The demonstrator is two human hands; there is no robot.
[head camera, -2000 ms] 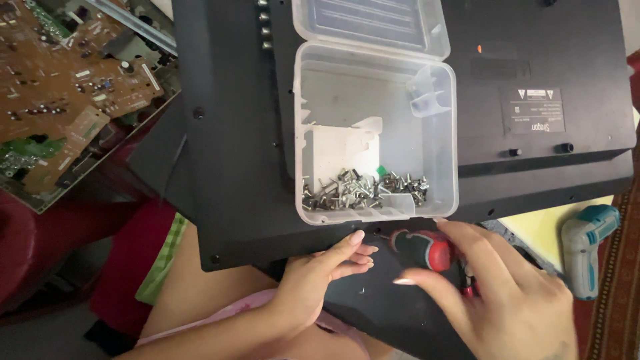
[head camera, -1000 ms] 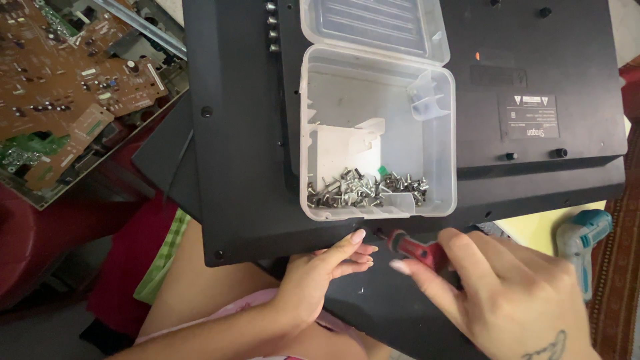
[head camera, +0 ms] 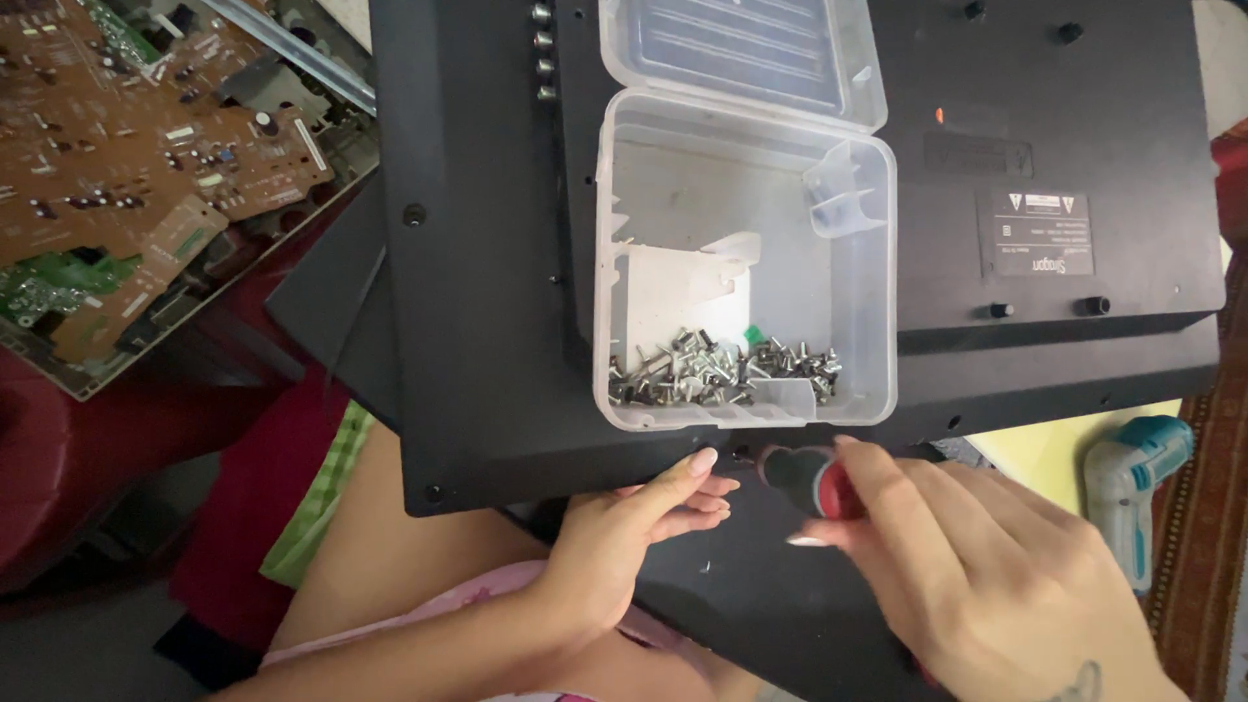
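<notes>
My right hand grips a short screwdriver with a red and black handle. Its tip end points left at a screw hole in the lower edge of a black television back panel. Beside that hole, my left hand rests its thumb on the panel edge, its other fingers below. A clear plastic box stands on the panel just above both hands, lid open, with many loose metal screws along its near side.
At the left, an open chassis carries a brown circuit board over a red seat. A teal and grey cordless tool lies on a yellow surface at the right. Several connector jacks and knobs stand out from the panel.
The right hand has turned the screwdriver handle and changed its finger position around it. The left hand stays at the panel edge.
</notes>
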